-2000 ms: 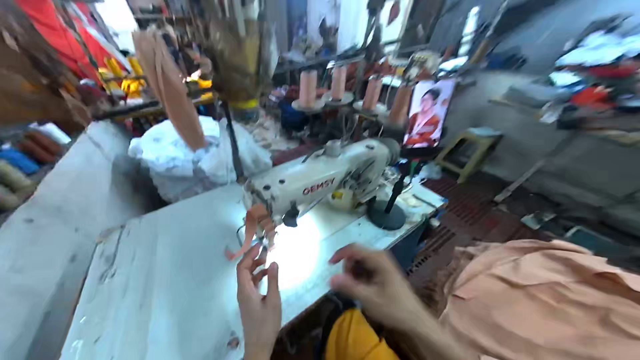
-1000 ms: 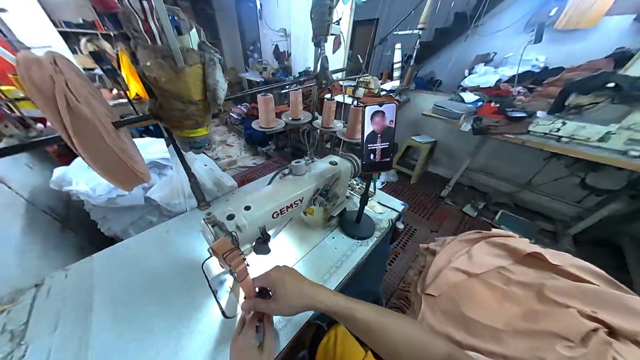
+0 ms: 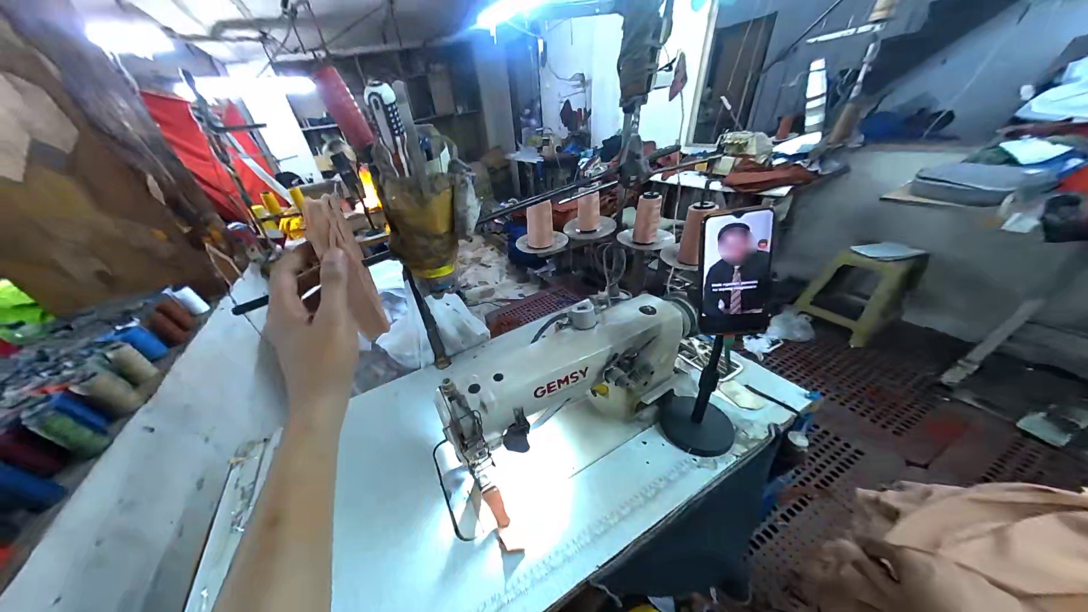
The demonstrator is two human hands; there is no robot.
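My left hand (image 3: 310,319) is raised at the left, its fingers on a bundle of peach fabric strips (image 3: 353,276) that hangs over a dark bar. To the right of it stands a white Gemsy sewing machine (image 3: 561,374) with its lamp lighting the bed. A short peach fabric strip (image 3: 497,510) lies at the needle area, with no hand on it. My right hand is out of the frame.
A phone (image 3: 736,268) on a black stand (image 3: 697,425) stands at the machine's right end. Behind are peach thread cones (image 3: 648,219). Peach cloth (image 3: 960,544) is heaped at the lower right. A plastic stool (image 3: 863,293) stands beyond, and thread spools (image 3: 127,365) lie at the left.
My left hand has left the needle area and moved up and left to the hanging strips. My right hand, at the strip by the needle one second ago, has gone out of view. The view has turned left.
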